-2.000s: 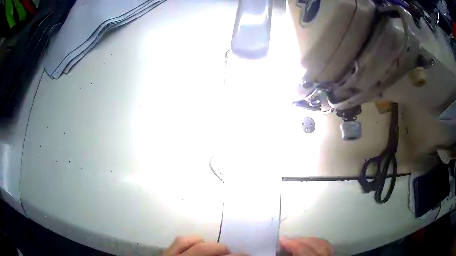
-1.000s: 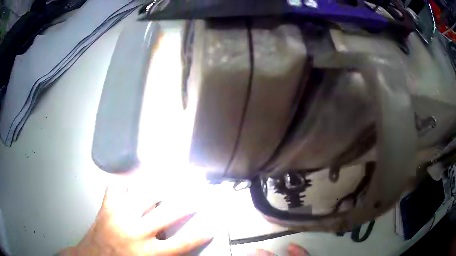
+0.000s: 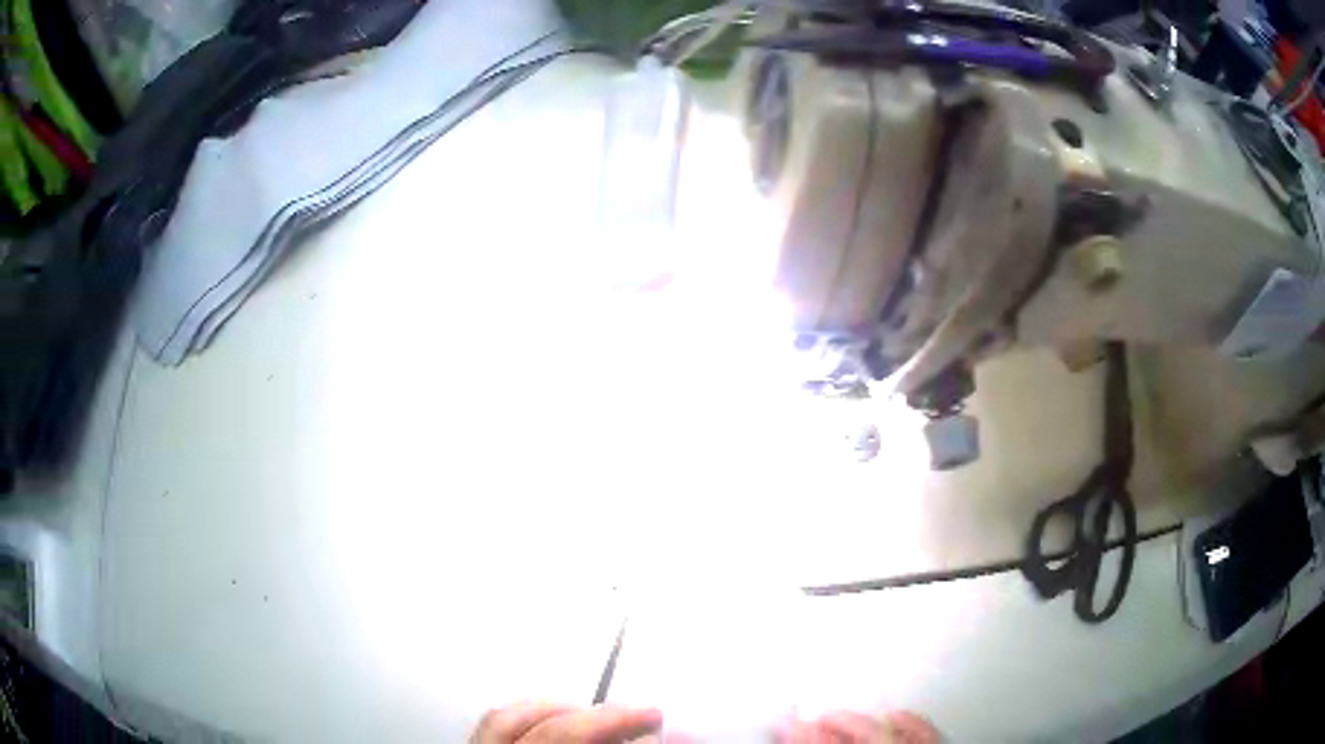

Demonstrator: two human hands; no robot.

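Observation:
A pale fabric piece (image 3: 712, 690) lies at the bottom centre, mostly washed out by the lamp; a thin dark line shows on its left side. My left hand (image 3: 567, 724) is at the bottom edge, on the left side of the fabric, cut off by the edge. My right hand (image 3: 857, 727) is at the bottom edge on its right, also cut off. Only the fingers show, so I cannot tell their grip. The cream sewing machine head (image 3: 872, 189) stands at the upper right. The needle area (image 3: 831, 364) is lost in glare.
Black scissors (image 3: 1083, 545) lie under the machine arm. A phone (image 3: 1253, 560) lies at the far right. Stacked grey panels (image 3: 291, 175) are at the upper left beside a dark fabric pile (image 3: 73, 349). A purple-handled tool (image 3: 988, 55) lies on top of the machine head.
The view has shifted back from the close look at the machine head. My left hand, spread beside the needle area one second ago, is now at the bottom edge near my right hand.

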